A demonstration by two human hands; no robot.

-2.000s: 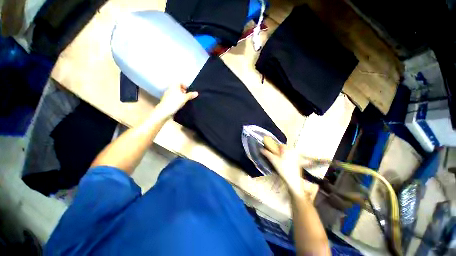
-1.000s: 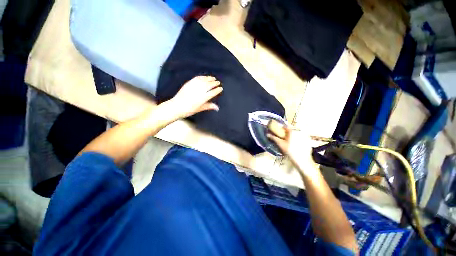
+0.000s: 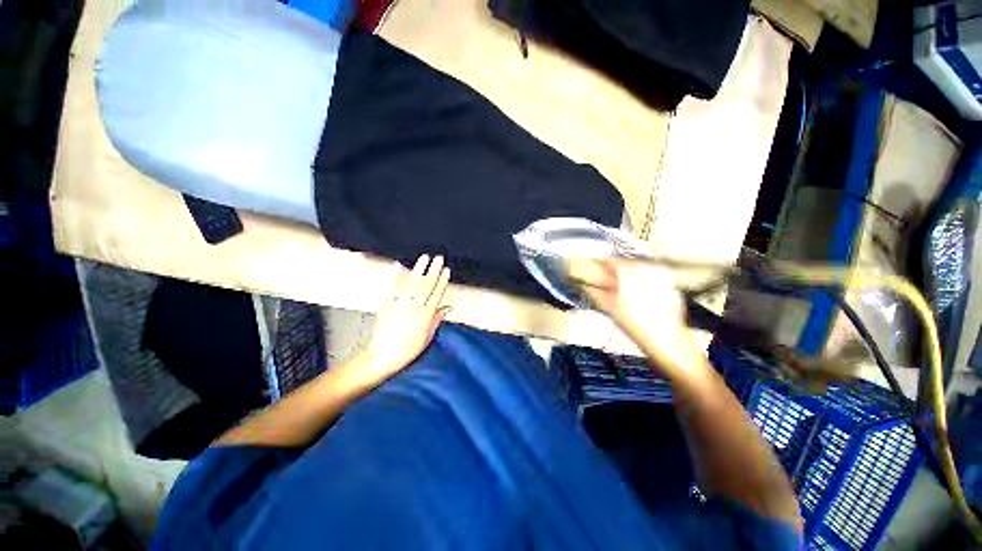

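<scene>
A black garment piece [image 3: 431, 161] lies on the padded board, whose pale blue-grey left end [image 3: 221, 102] is bare. My right hand [image 3: 630, 296] is shut on the steam iron [image 3: 560, 253], which rests on the right part of the black piece near its front edge, its tip pointing left. My left hand [image 3: 415, 307] is at the table's front edge, just below the piece's near edge, fingers apart and holding nothing.
A black stack [image 3: 646, 43] lies at upper centre. A dark slab [image 3: 213, 219] is left of the board. A yellow hose [image 3: 931, 323] runs right from the iron. A blue plastic crate [image 3: 861, 463] stands at lower right. A grey bin [image 3: 118, 334] with black cloth is at lower left.
My left hand has moved from the black piece down to the table's front edge. The iron stays at the piece's right end, its tip now pointing more to the left. The view has shifted.
</scene>
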